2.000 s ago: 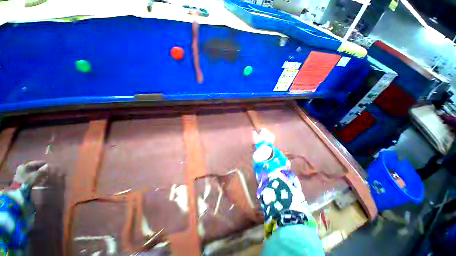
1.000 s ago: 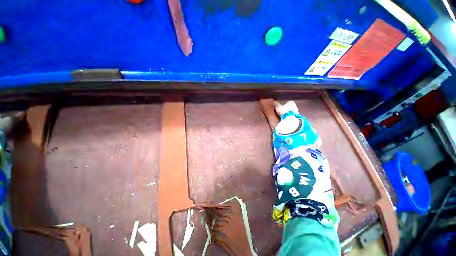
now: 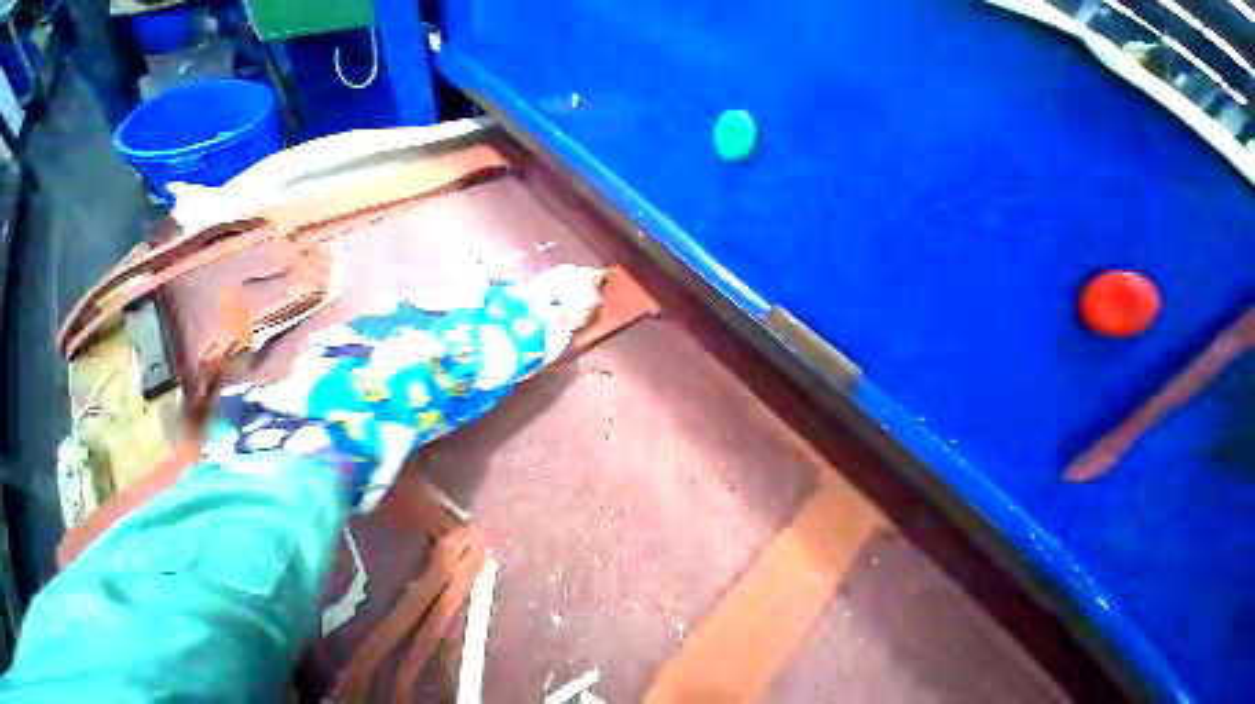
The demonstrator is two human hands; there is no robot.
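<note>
My left hand [image 3: 578, 296], at the end of a patterned sleeve and teal cover, reaches across the press bed [image 3: 606, 468]. It is on or against a brown waste strip [image 3: 628, 305] near the blue machine; its fingers are blurred and a grip cannot be told. Another wide brown strip [image 3: 771, 585] lies at the lower middle. Bunched brown offcuts [image 3: 427, 605] and thin pale strips [image 3: 476, 633] lie on the bed near me. My right hand is out of the picture.
The blue press beam [image 3: 881, 206] runs along the far side, with a green button [image 3: 735, 135], a red button [image 3: 1119, 303] and a hanging brown strip [image 3: 1170, 396]. A blue tub [image 3: 200, 131] stands beyond the bed's left end.
The view has swung left to the bed's left end. My left arm now reaches across the bed; my right arm, earlier stretched over a strip, has left the picture.
</note>
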